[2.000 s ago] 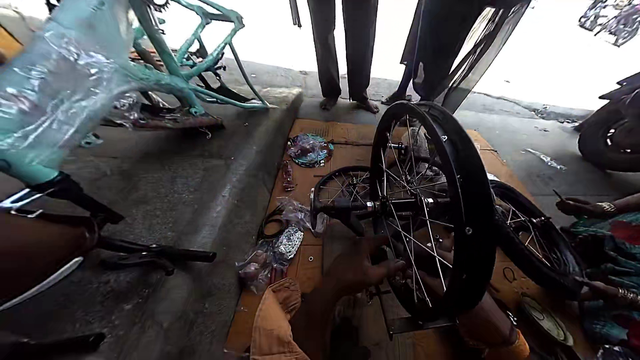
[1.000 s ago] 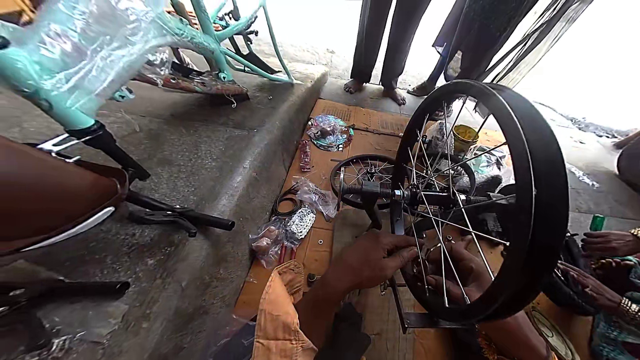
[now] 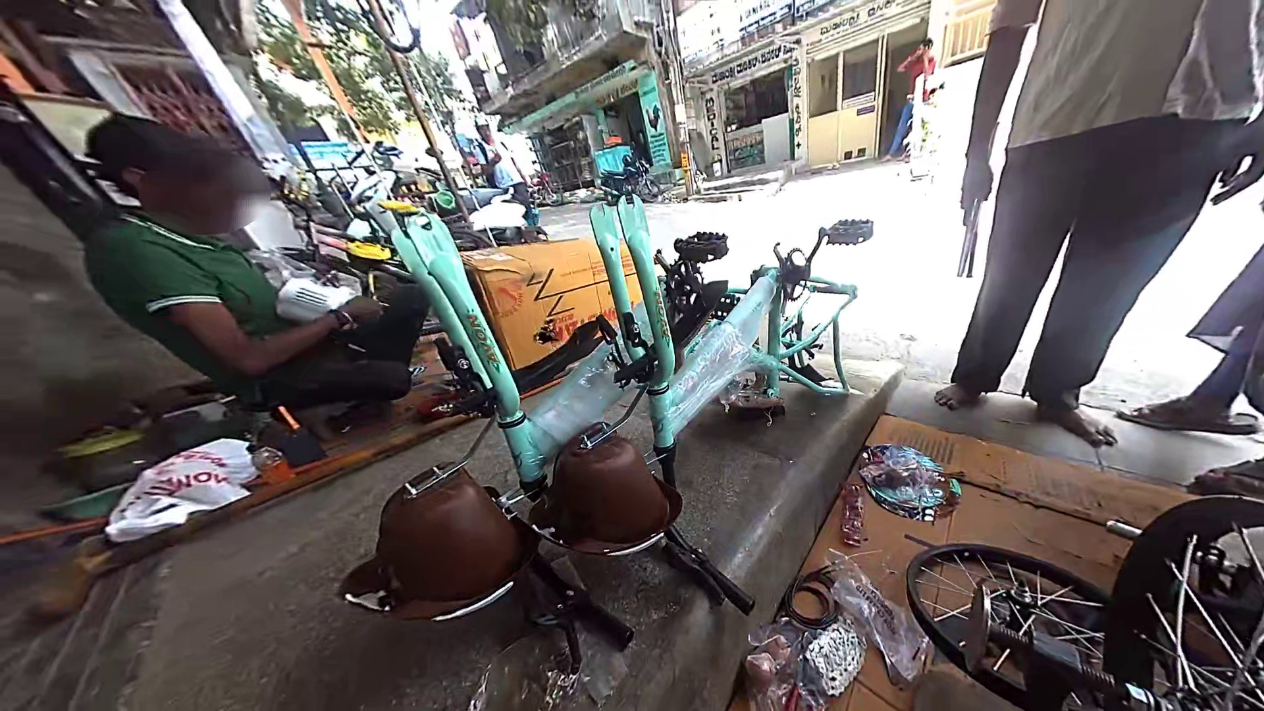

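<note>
Neither of my hands shows in the head view. A spoked bicycle wheel with a black rim [image 3: 1136, 592] is cut off at the right edge, beside a dark metal clamp or stand part [image 3: 1052, 647]. Behind them a smaller spoked wheel [image 3: 918, 592] lies on flattened cardboard [image 3: 973, 499]. Left of the wheels are a clear plastic bag [image 3: 879, 617], black rings [image 3: 812, 600], a bagged silvery-white bundle [image 3: 834, 657] and a plastic-wrapped round item with a coloured print [image 3: 907, 479].
Two turquoise bicycle frames [image 3: 662, 346] stand upside down on a concrete ledge [image 3: 780, 523], with brown saddles [image 3: 607, 494] at the bottom. A seated person [image 3: 217, 286] is at the left, near a cardboard box [image 3: 538, 296]. Barefoot person's legs [image 3: 1047, 276] stand beyond the cardboard.
The view has swung up and to the left. Both hands, earlier at the spokes of the upright wheel, are out of view, and most of that wheel is cut off.
</note>
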